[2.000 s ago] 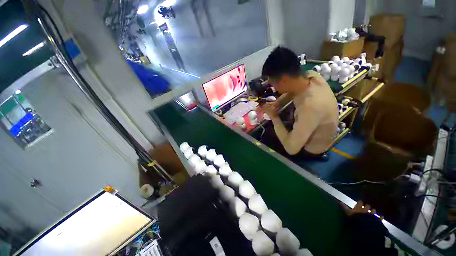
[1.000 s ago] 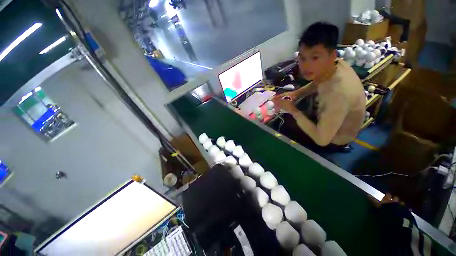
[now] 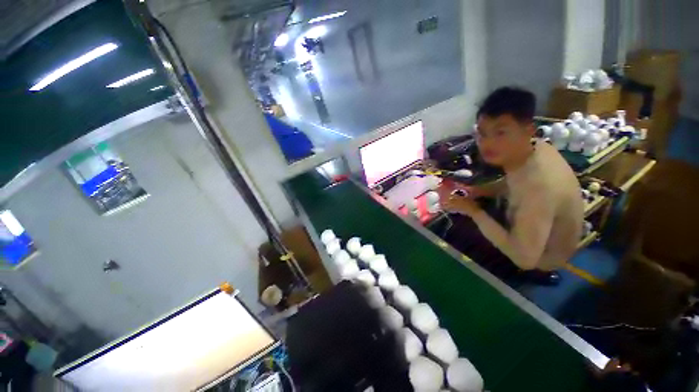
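White dome cameras (image 3: pixel 421 315) stand in two long rows on the green conveyor table (image 3: pixel 452 295). A bulky black box (image 3: pixel 337 337) is beside the rows at the bottom centre and hides part of them. A wide monitor with a mostly blank white screen (image 3: pixel 172 344) is at the bottom left. My right hand (image 3: pixel 615 367) is small, dark and blurred at the table's metal edge, low on the right. Its fingers and anything in them cannot be made out. My left hand is out of the picture.
A person (image 3: pixel 536 191) sits across the table at a lit monitor (image 3: pixel 392 151), with small white cameras before them. More white cameras (image 3: pixel 586 134) fill a rack behind. A brown cardboard box (image 3: pixel 285 268) is beyond the black box. A window is above.
The view has turned, so the scene sits further right and my right hand is now nearly at the bottom edge. The seated person has raised their head from the work and faces this way.
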